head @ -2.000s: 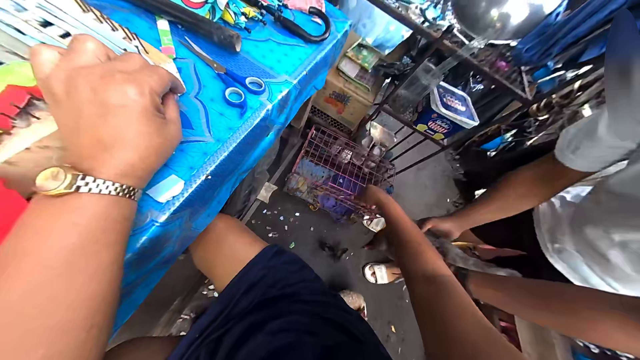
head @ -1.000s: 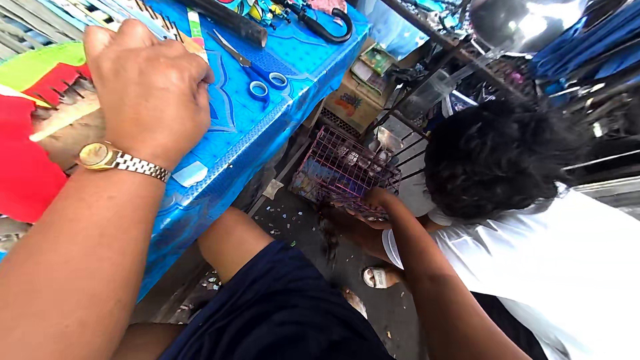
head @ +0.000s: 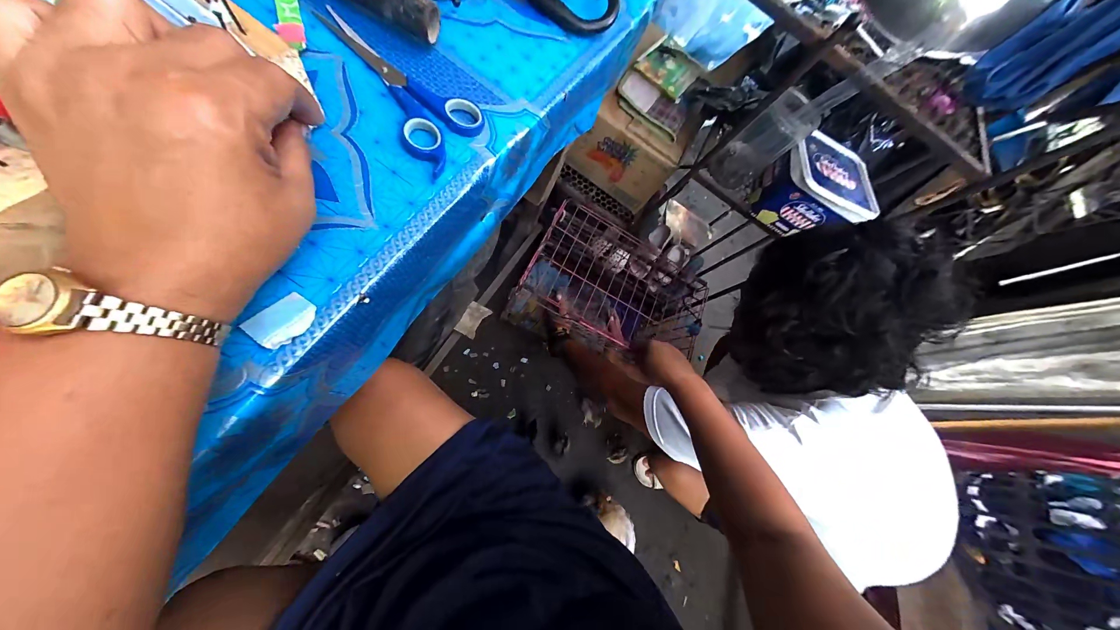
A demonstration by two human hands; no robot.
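My left hand (head: 175,149), with a gold-coloured watch (head: 31,302) on the wrist, lies palm down at the upper left over paper-like pieces on the table. Its fingers are curled and partly hidden, so a hold cannot be made out. Blue-handled scissors (head: 407,96) lie to its right, blades partly open. My right hand (head: 661,363) reaches down to the near edge of a pink wire cage (head: 612,280); its fingertips are too hidden to show their grip. Inside the cage are pale, unclear things. Another person's arm (head: 612,385) also reaches to the cage front.
A blue patterned tablecloth (head: 385,262) covers the table edge. The other person (head: 840,472) bends at right in a white shirt. Behind the cage stand a cardboard box (head: 612,153) and a blue tub with a white lid (head: 818,188), near a metal rack (head: 910,109). Small scraps litter the floor (head: 490,376).
The other person, upright at the right two seconds ago with a greyish thing in hand, has bent down toward the cage. My right hand stays at the cage and my left over the table.
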